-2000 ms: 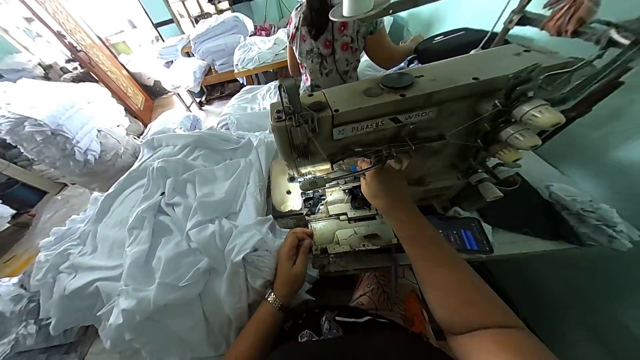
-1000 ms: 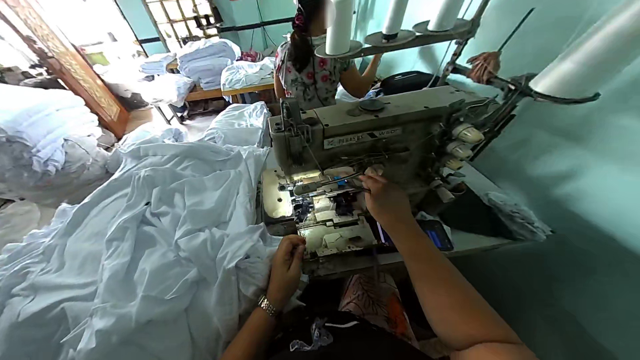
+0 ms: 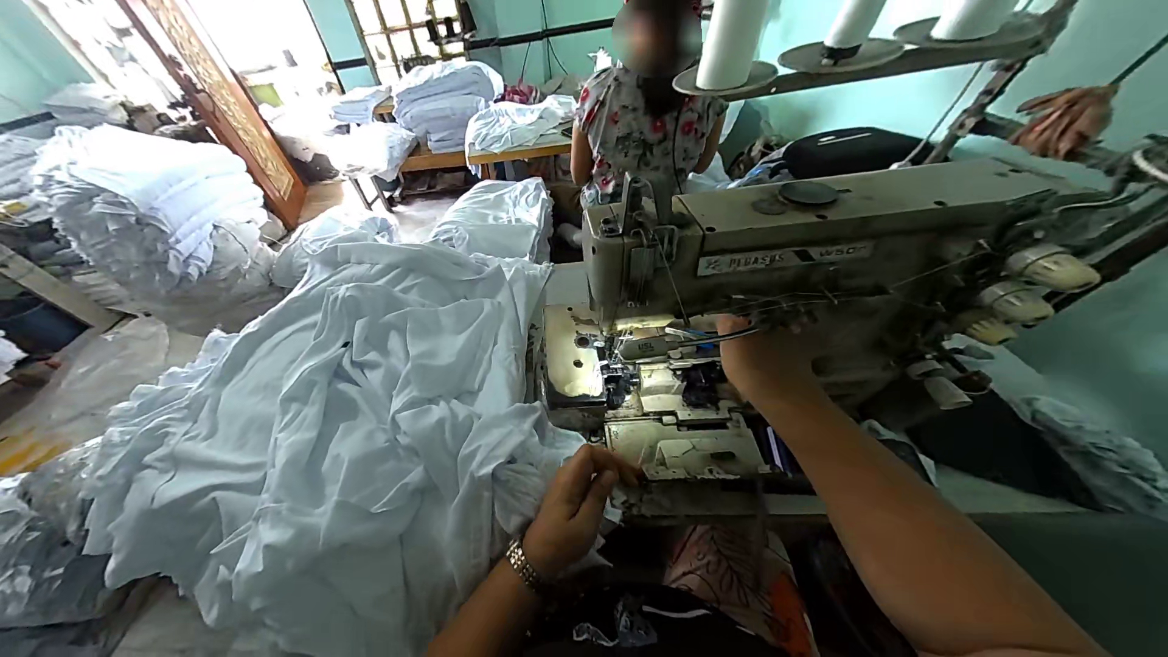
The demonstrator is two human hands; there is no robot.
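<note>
A Pegasus industrial sewing machine stands before me, its lower front cover swung down and the looper area lit. My left hand has its fingertips at the left edge of that cover, thumb and forefinger close together; whether they pinch anything is unclear. My right hand reaches in under the machine arm, beside a small lamp with a dark cable. Its fingertips are hidden behind the machine's thread guides. White fabric lies heaped left of the machine, close to my left hand.
White thread cones stand on a rack above the machine. A person in a floral top sits beyond it. Folded white cloth stacks lie on a table behind, and a large wrapped fabric bundle is at far left. Dark cloth lies right of the machine.
My right hand has reached farther under the machine arm, and its fingers have passed out of sight. My left hand remains at the cover's edge. The view has shifted.
</note>
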